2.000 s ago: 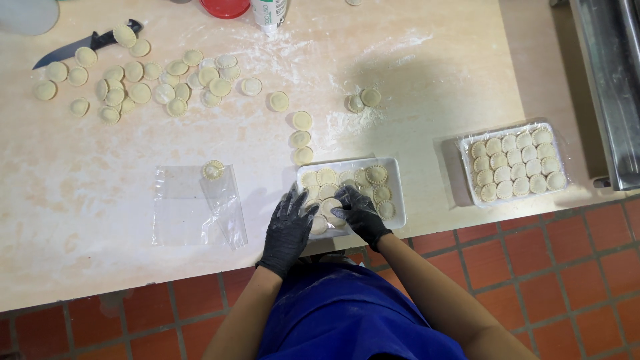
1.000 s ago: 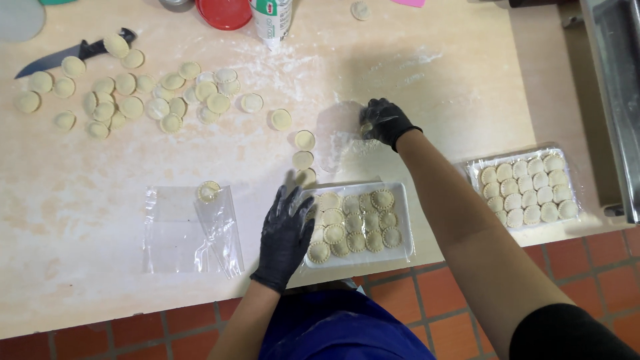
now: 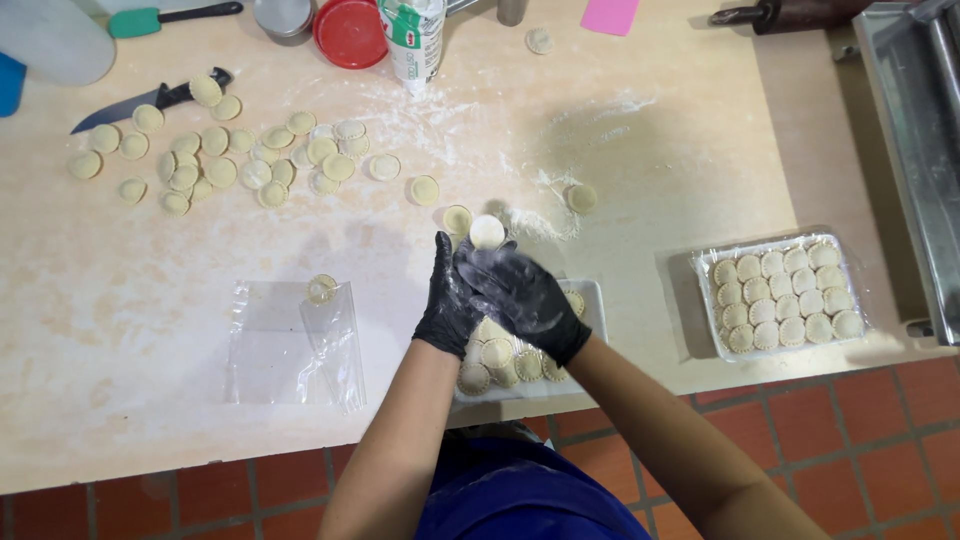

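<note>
Both hands wear black gloves dusted with flour. My left hand (image 3: 448, 304) and my right hand (image 3: 521, 296) come together over the upper left part of a white tray (image 3: 596, 307) holding rows of round crimped dough pieces (image 3: 496, 352). A floured round dough piece (image 3: 487, 232) sits at the fingertips, between the two hands; which fingers grip it is partly hidden. Just beyond it lies another dough round (image 3: 457, 219). To the left, a clear plastic bag (image 3: 277, 345) lies flat with one dough round (image 3: 322, 289) at its top edge.
Many dough rounds (image 3: 221, 172) lie scattered at the left, some by a knife (image 3: 124, 111). A wrapped tray of dough rounds (image 3: 787, 296) is at the right, near a metal machine (image 3: 911, 165). Behind stand a red lid (image 3: 351, 34), a white-green package (image 3: 414, 45) and a rolling pin (image 3: 787, 13).
My right hand has come back from the floured area beyond the tray to meet my left hand. A floured dough round now shows at their fingertips.
</note>
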